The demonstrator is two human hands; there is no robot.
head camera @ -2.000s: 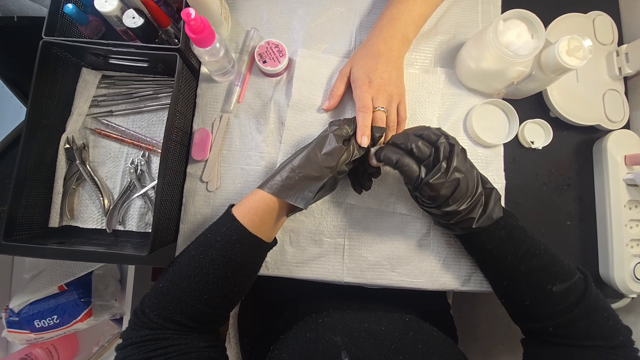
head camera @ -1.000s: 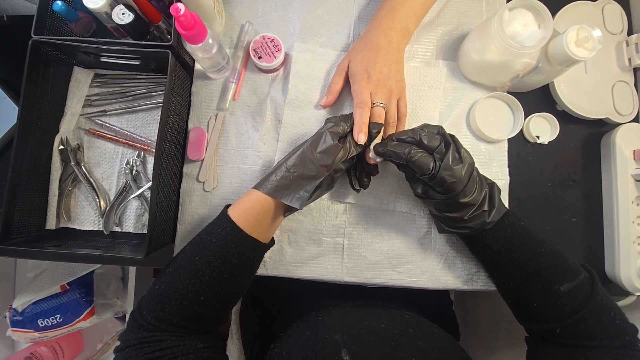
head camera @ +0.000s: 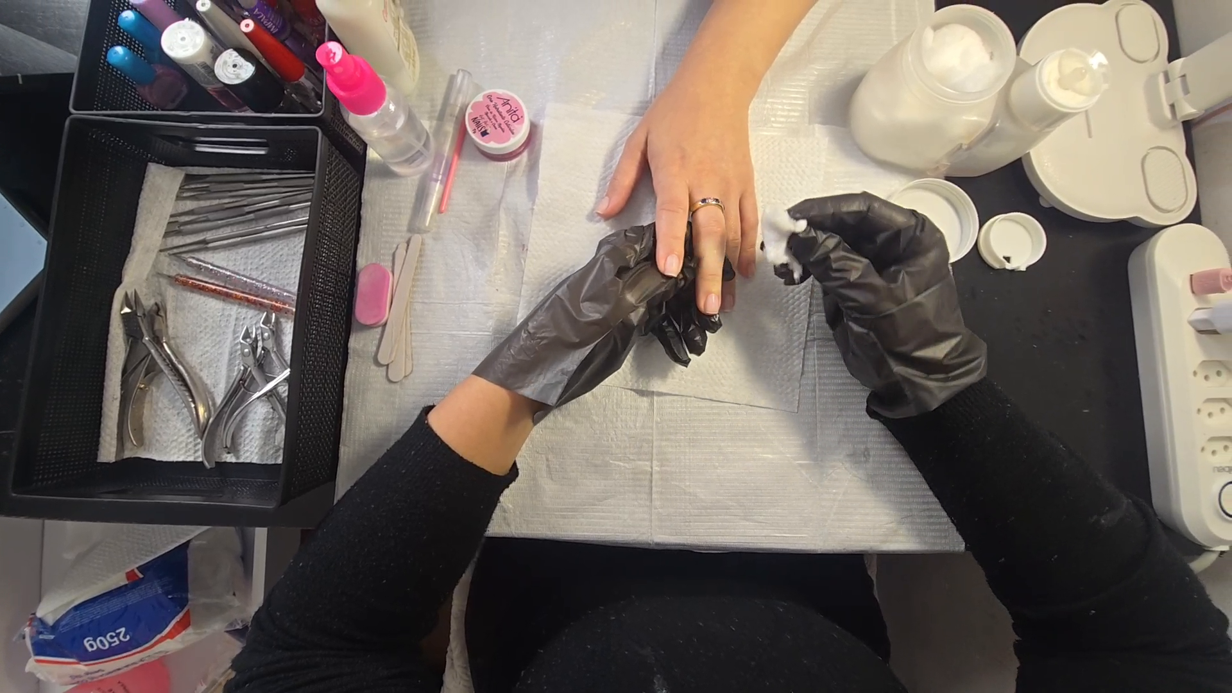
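Note:
A person's hand (head camera: 698, 164) with a ring on one finger reaches in from the top over white paper towel (head camera: 751, 371). My left hand (head camera: 640, 289), in a loose black glove, holds that ringed finger from beneath; my own fingertips are partly hidden under it. To the right, apart from the person's hand, my right hand (head camera: 881, 289), gloved in black too, pinches a tuft of white cotton (head camera: 781, 241) between thumb and fingers. The cotton has a few dark spots at its lower edge.
Nippers (head camera: 164, 361) and thin metal tools lie in a black basket (head camera: 313, 385) at left. Near it are a pink-capped spray bottle (head camera: 380, 115), a pink-labelled jar (head camera: 499, 123) and wooden sticks (head camera: 399, 308). At right stand a cotton jar (head camera: 924, 96), an open bottle (head camera: 1020, 115) and a power strip (head camera: 1184, 385).
My right hand has moved right, away from the person's fingers, with the cotton now in plain sight. My left hand still holds the person's finger.

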